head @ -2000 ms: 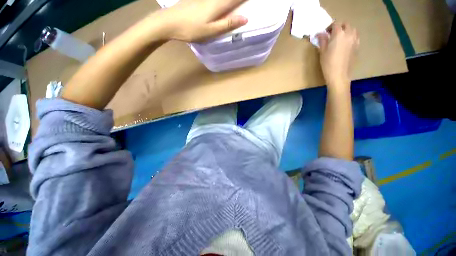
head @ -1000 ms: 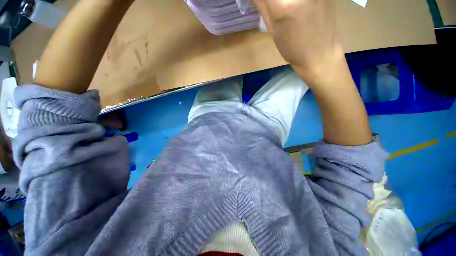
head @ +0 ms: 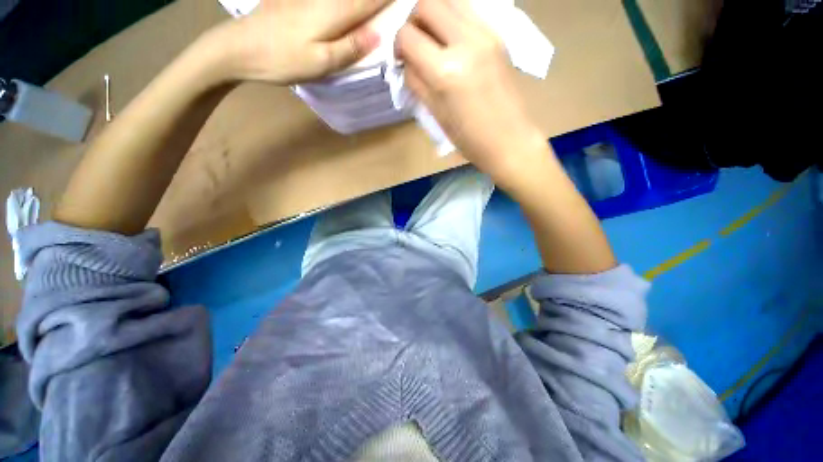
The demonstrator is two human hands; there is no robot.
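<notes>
A stack of white and pale lilac housings point(head: 347, 106) stands on the cardboard-covered bench at the top centre, partly behind both hands. My left hand point(head: 302, 41) holds the stack from its left side, thumb on the upper rim; its fingertips are hard to make out. My right hand point(head: 460, 77) grips a crumpled white wiping cloth point(head: 435, 132) against the stack's near right side, and the cloth's end hangs below the fingers. Another white cloth point(head: 531, 43) lies on the bench just right of the stack.
A translucent dispenser bottle point(head: 50, 112) stands at the far left beside a thin swab point(head: 107, 97). A crumpled white piece point(head: 22, 212) lies near my left sleeve. A blue stool point(head: 663, 185) is below the bench at right. A plastic-wrapped bundle point(head: 690, 411) is at lower right.
Two seconds ago my right hand was at the cloths right of the stack. It has moved left to the stack with a cloth. The view has also shifted between frames.
</notes>
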